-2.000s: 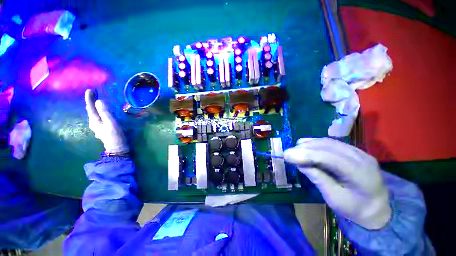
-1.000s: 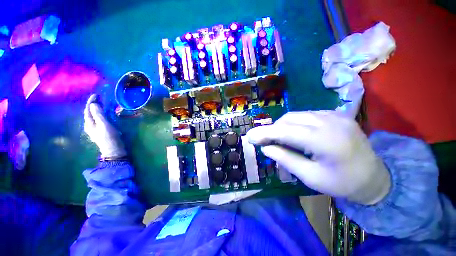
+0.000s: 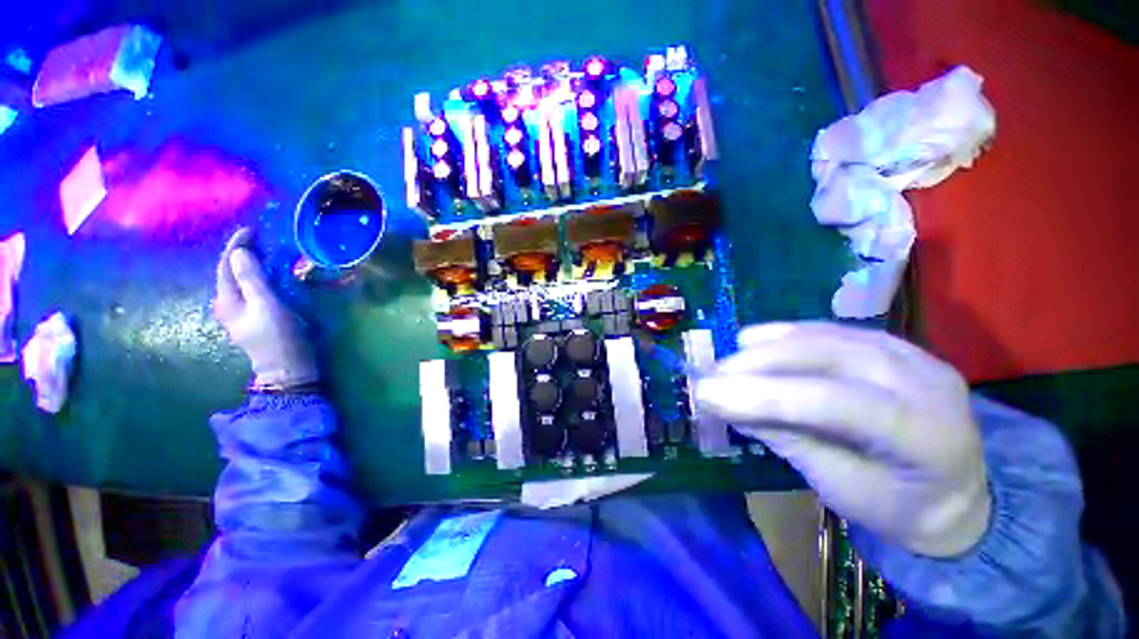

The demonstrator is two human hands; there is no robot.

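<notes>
A power board (image 3: 562,306) lies on the green mat in front of me, with pale heat sinks (image 3: 505,409) and black capacitors (image 3: 545,395) at its near end and copper-orange wound parts across its middle. My gloved right hand (image 3: 849,431) is over the board's right near corner, fingers pinched on a thin bluish brush (image 3: 672,362), mostly hidden by the glove. Its tip points at the right heat sinks; contact cannot be told. My gloved left hand (image 3: 264,318) rests open and empty on the mat, left of the board. A round cup (image 3: 340,221) of dark shiny liquid stands beyond it.
A crumpled white cloth (image 3: 874,187) lies right of the board, by the mat's edge and a red mat (image 3: 1024,225). A pale paper (image 3: 585,488) is under the board's near edge. Another white heap (image 3: 49,361) and a pale block (image 3: 98,65) lie at left.
My right hand moved left over the board, then back right, uncovering the right-hand wound part and heat sinks. My left hand stays beside the board.
</notes>
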